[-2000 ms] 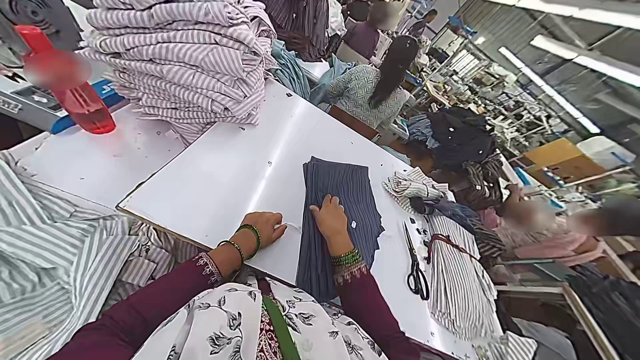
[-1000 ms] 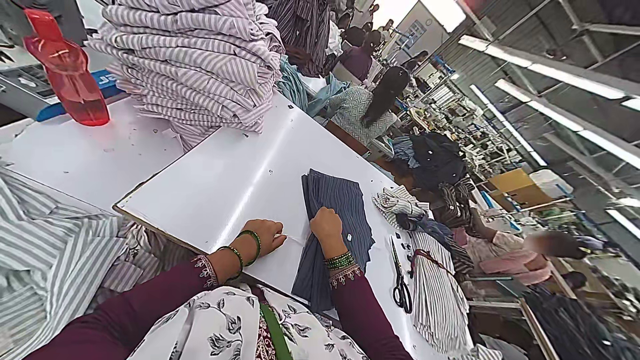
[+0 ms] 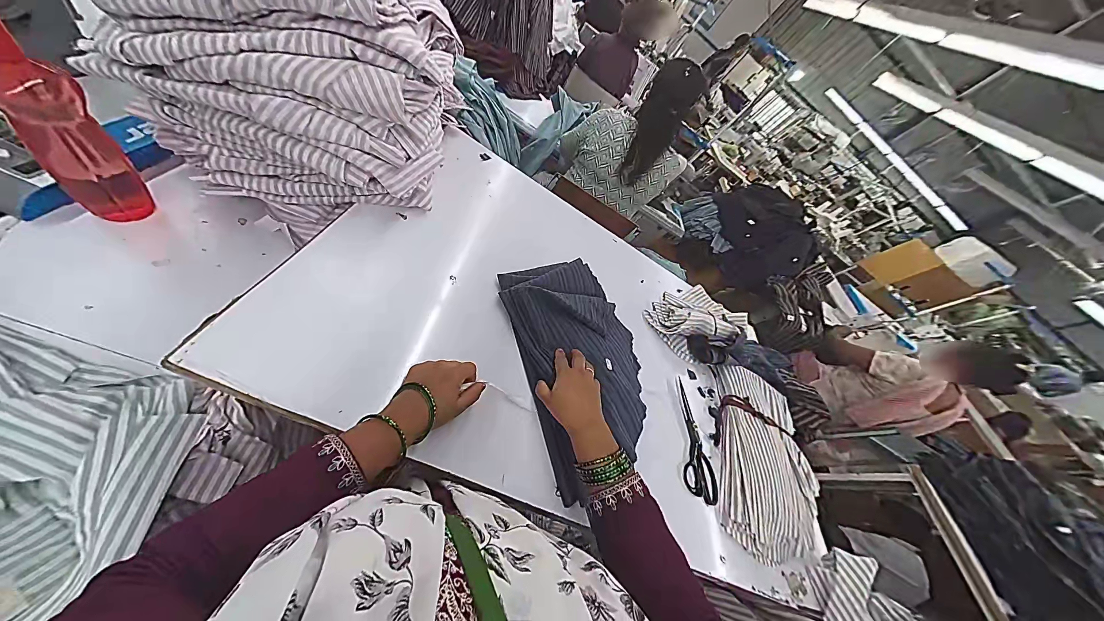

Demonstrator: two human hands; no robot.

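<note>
Dark blue striped cloth pieces (image 3: 565, 323) lie in a layered stack on the white tabletop (image 3: 345, 302). My right hand (image 3: 573, 392) rests on the stack with its fingers apart, beside a small white tag. To the left of the cloth, my left hand (image 3: 444, 392) is low over the table, thumb and forefinger pinched on a thin white thread or scrap (image 3: 479, 385), too small to tell which. Black-handled scissors (image 3: 697, 466) lie to the right of the stack. Beside them is a tied bundle of striped cloth (image 3: 763, 466).
A tall pile of striped cloth (image 3: 285, 103) stands at the back left, near a red bottle (image 3: 78, 129). More striped fabric (image 3: 78, 457) hangs at the lower left. Across the table sits a person (image 3: 621, 155); another (image 3: 897, 388) is at the right. A cardboard box (image 3: 914, 272) stands beyond.
The fingers of my right hand, curled on the cloth one second ago, are now spread. The far end of the dark cloth now shows a folded-over layer.
</note>
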